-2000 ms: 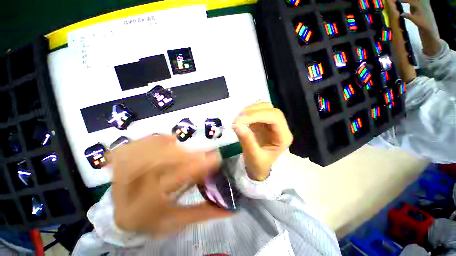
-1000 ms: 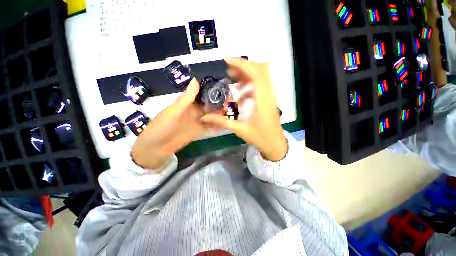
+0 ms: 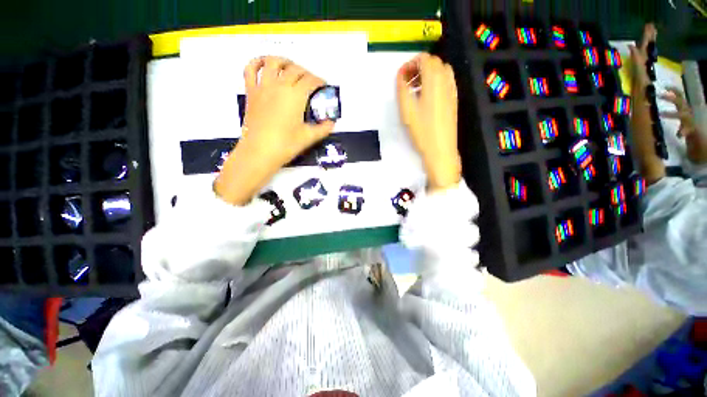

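Observation:
My left hand (image 3: 275,116) is over the upper middle of the white work mat (image 3: 167,101). Its thumb and fingers grip a lit smartwatch (image 3: 324,104) at the black foam pads, which the hand mostly covers. My right hand (image 3: 431,116) is at the mat's right side, fingers curled; a thin pale line shows at the fingertips, too blurred to name. One watch (image 3: 332,154) lies on the long black foam strip (image 3: 364,146); another there is partly behind my left wrist. Several lit watches (image 3: 350,199) lie below the strip, some partly hidden by my sleeves.
The left foam tray (image 3: 141,155) holds dark watches with white glints. The right foam tray (image 3: 474,155) holds watches showing colour bars. A white sheet (image 3: 209,48) lies at the far edge by yellow tape (image 3: 387,31). Another person's hands and sleeve (image 3: 667,201) are at far right.
My hands were together around a watch with its round back showing; now they are apart. My left hand is up at the pads, my right hand farther right. The camera view has shifted.

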